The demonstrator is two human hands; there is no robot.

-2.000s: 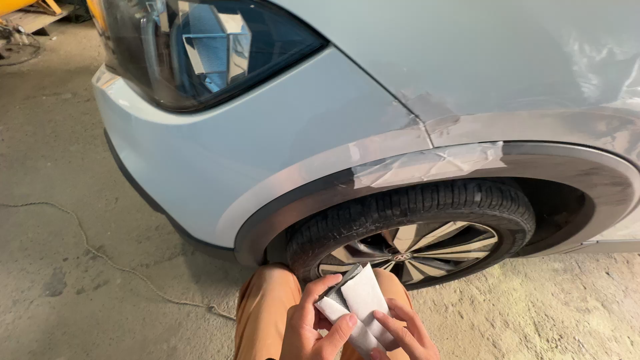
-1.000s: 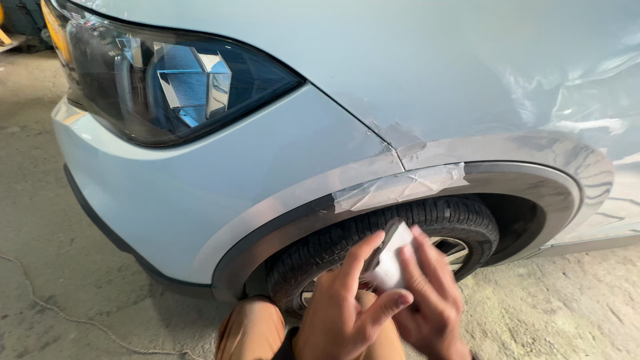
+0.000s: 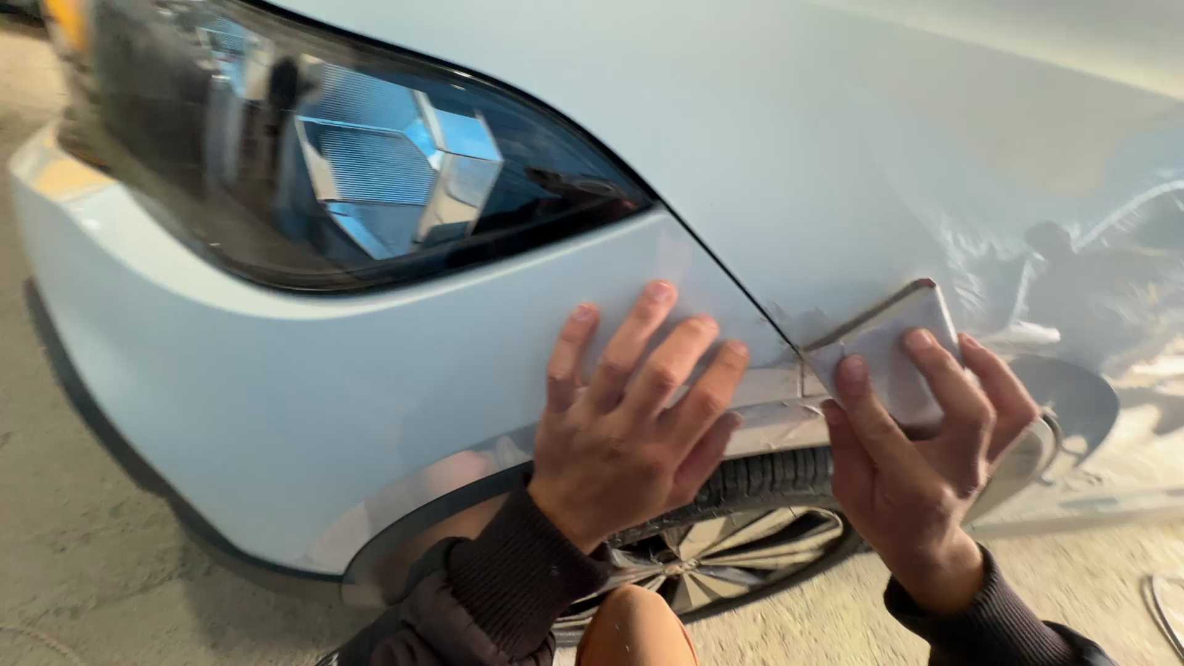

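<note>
My left hand rests with spread fingers on the pale front bumper of a car, below the corner of the headlight. In my right hand is a folded white and grey sheet, probably sandpaper, pressed to the fender beside the seam between bumper and fender. Its dark edge faces up. Masking tape on the wheel arch shows between my hands, partly hidden. Scuffed, scratched paint lies right of the sheet.
Below my hands are the tyre and its alloy wheel. My knee is close under the wheel arch. Concrete floor surrounds the car, with a thin cord at lower left and another cable at lower right.
Both hands were together around the folded sheet in front of the wheel; they have moved up and apart. The left has let go and lies on the bumper; the right holds the sheet against the fender.
</note>
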